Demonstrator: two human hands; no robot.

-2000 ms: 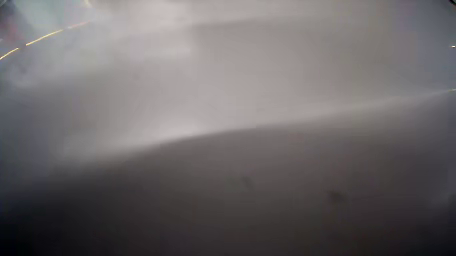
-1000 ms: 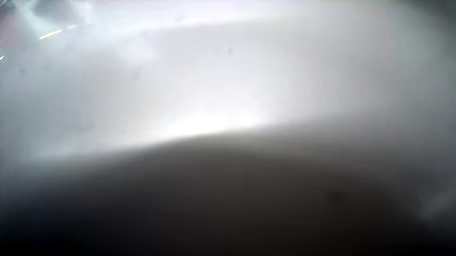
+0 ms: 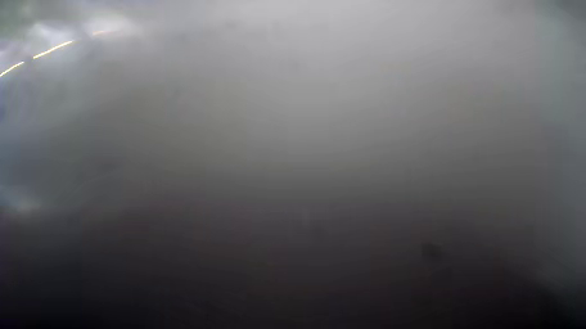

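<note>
A blurred grey and dark surface (image 3: 308,141) fills nearly the whole head view, very close to the lens. It is paler at the top and almost black at the bottom. I cannot tell what it is. No hand can be made out, neither my left hand nor my right hand. Any work in front of me is hidden.
A thin broken yellowish line of light (image 3: 53,49) curves across the upper left. Blurred whitish and greenish patches show around it at the corner. A paler grey-blue haze runs down the right edge.
The bright band across the middle is gone and the view is darker and more even. The yellowish line at the upper left shows longer than one second ago.
</note>
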